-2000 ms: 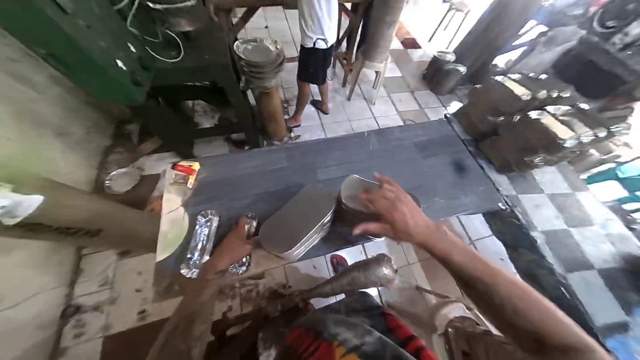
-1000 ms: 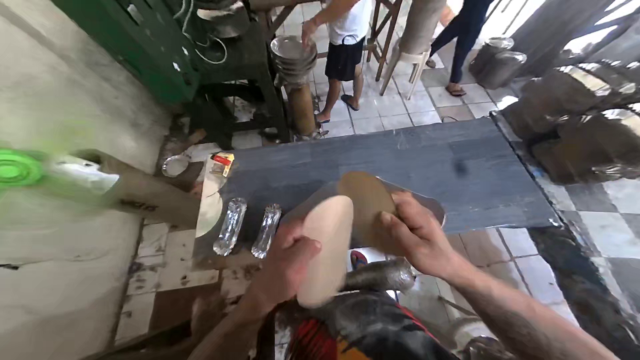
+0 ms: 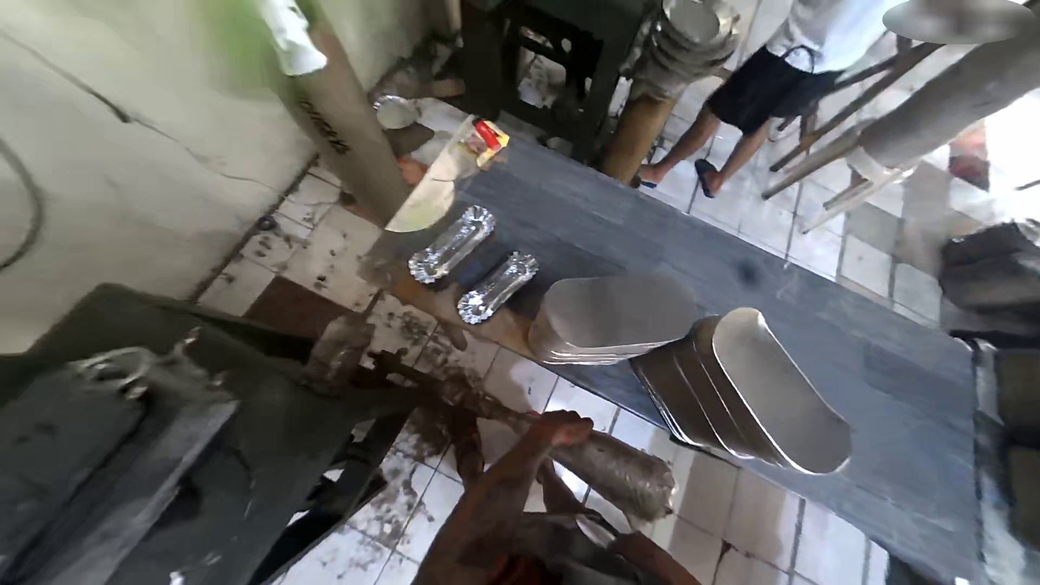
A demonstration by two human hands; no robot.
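Observation:
My left hand (image 3: 565, 428) rests on or grips a wrapped, rounded roll-like form (image 3: 626, 475) below the table; its hold cannot be told for sure. My right hand is hidden; only part of the right arm shows at the bottom edge. On the grey table (image 3: 886, 390) lie a stack of flat oval metal sheets (image 3: 621, 309) and, touching its right side, a leaning stack of deeper oval metal pieces (image 3: 780, 390). Left of them are two crinkled, shiny metal trays (image 3: 452, 244) (image 3: 497, 287), side by side and apart.
A dark metal bench or machine (image 3: 122, 431) stands at the lower left. A thin sheet with a red item (image 3: 487, 134) lies at the table's left end. Beyond the table are a person in dark shorts (image 3: 768, 89), a stack of round metal pans (image 3: 691, 41) and a wooden stool.
Both hands have left the oval metal pieces; a second ago each held one above the table. My left hand is now lower, beside the wrapped form. The view has swung left and tilted.

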